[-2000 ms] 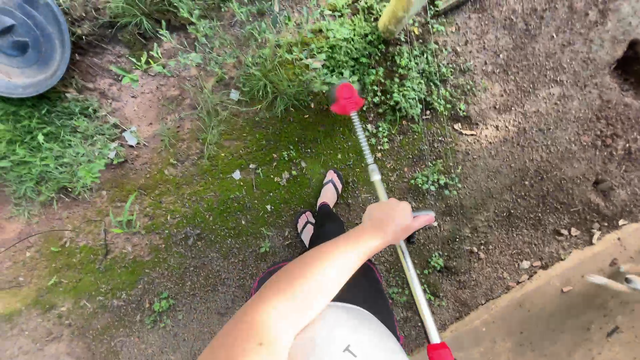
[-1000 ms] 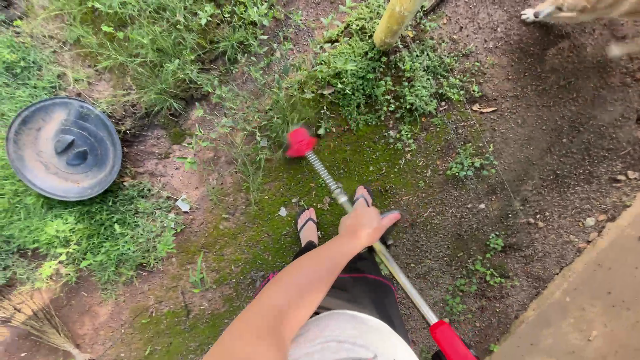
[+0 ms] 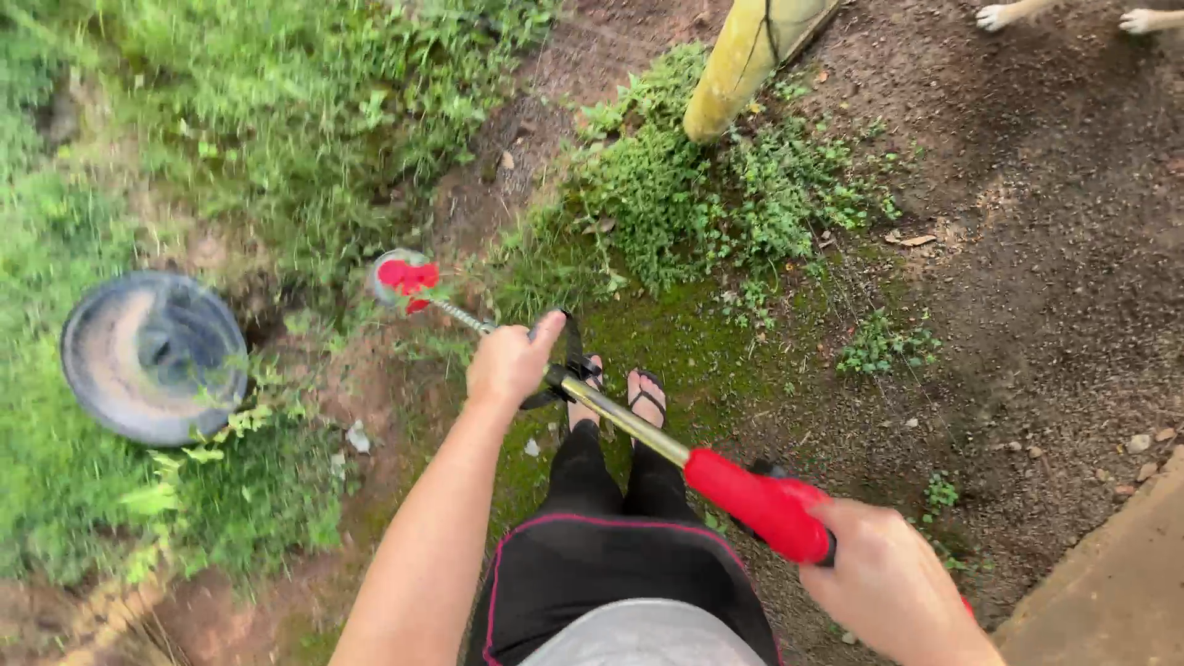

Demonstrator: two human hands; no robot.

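A long-shafted tool, seemingly a grass trimmer (image 3: 629, 422), runs diagonally across the view in front of my legs. Its red head (image 3: 409, 277) is at the upper left, blurred, over the edge of the grass. My left hand (image 3: 511, 363) is closed around the shaft below the spring-like section, beside a black clamp and strap. My right hand (image 3: 874, 555) is at the rear end, by the red grip (image 3: 758, 504); its fingers are partly hidden and blurred, so its hold on the tool cannot be told.
A round black lid (image 3: 155, 359) lies on the grass at left. A yellowish post (image 3: 735, 69) stands among low weeds (image 3: 666, 199) at the top. A dog's paws (image 3: 997, 17) show at upper right, and a concrete edge (image 3: 1101, 573) at lower right. My sandalled feet (image 3: 646, 398) stand on mossy ground.
The tool's head has swung left, from over the mossy ground to the grass edge near the lid. My right hand has come into view at the red grip. The view has shifted.
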